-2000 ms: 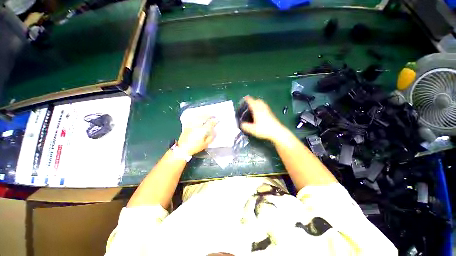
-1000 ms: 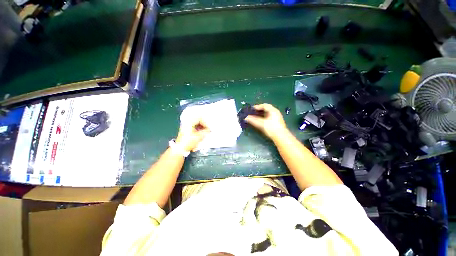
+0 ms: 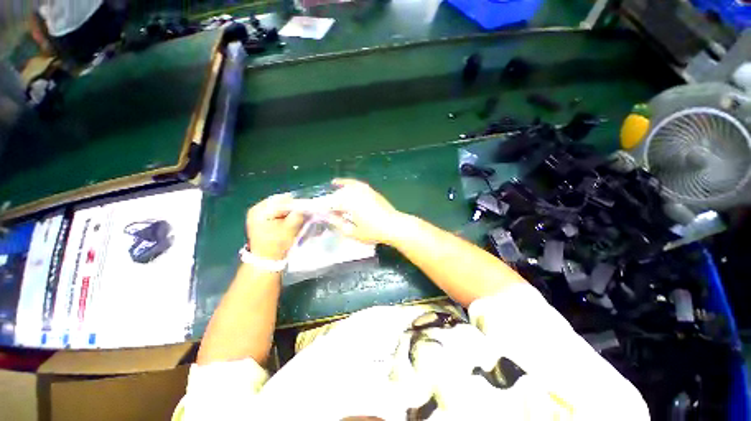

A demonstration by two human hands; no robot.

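My left hand and my right hand are close together above the bag stack. Between them they hold a clear plastic bag by its upper part. Whether an adapter is inside the bag or under my fingers cannot be told. The whitish stack of poly bags lies on the green bench below my hands. One bagged adapter lies on the white printed sheet at the left.
A tangled black adapter pile lies at the right, over a blue bin. A desk fan stands beyond it. A clear edge strip borders the framed board. Loose adapters lie on the belt. A carton is lower left.
My right hand has moved left from beside the stack, where it held a black adapter, to meet my left hand. A clear bag is now held between them. The view has shifted slightly.
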